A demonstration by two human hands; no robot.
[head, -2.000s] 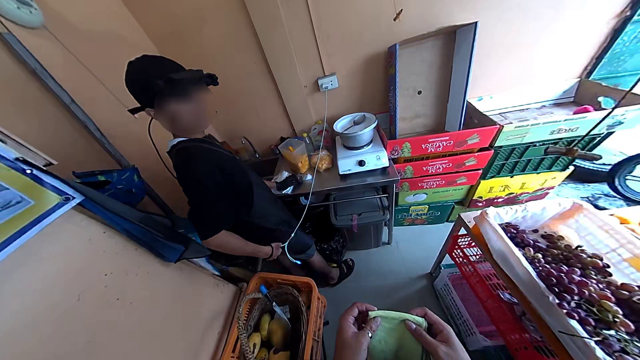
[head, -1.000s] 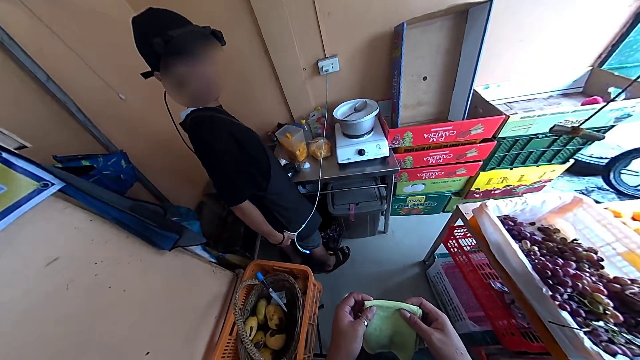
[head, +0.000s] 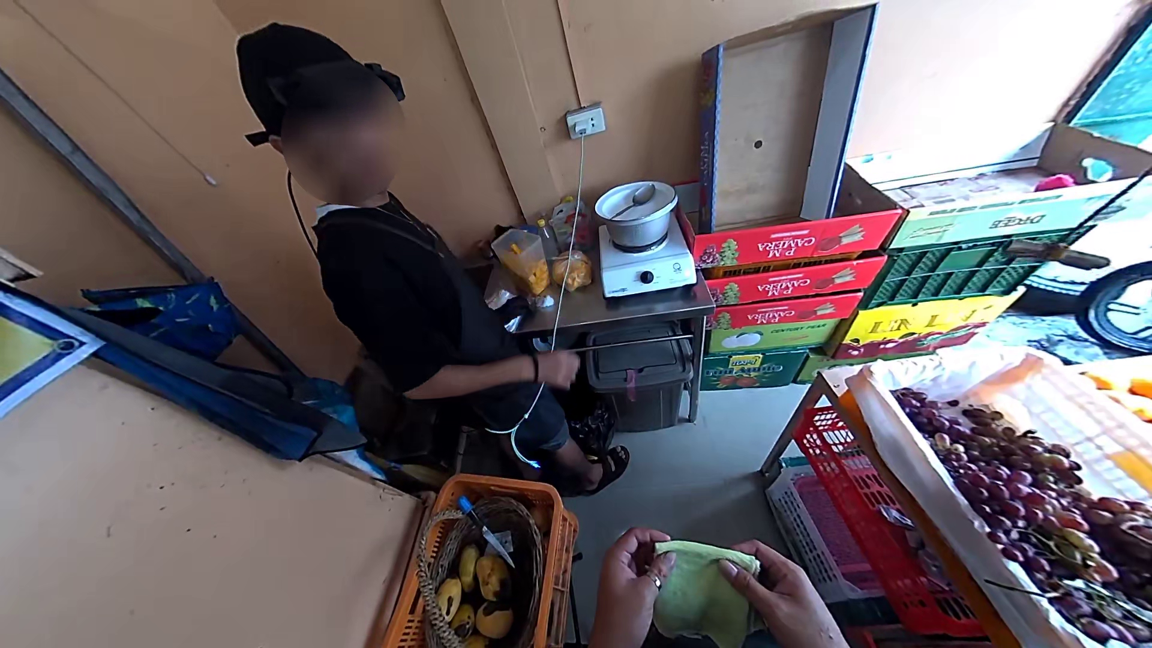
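Observation:
A light green cloth hangs between my two hands at the bottom of the view. My left hand pinches its upper left corner and wears a ring. My right hand grips the upper right corner, thumb on the front. To the left of my hands, a woven basket with several mangoes and a blue-handled knife sits in an orange plastic crate. The lower part of the cloth runs towards the bottom edge of the view.
A person in black stands ahead on the left, beside a metal table with a white electric stove and a pot. Fruit cartons are stacked behind. Purple grapes lie in a paper-lined tray at right.
The other person's hand has risen from low near the hanging cord to beside the table's front edge. Both my hands still hold the cloth.

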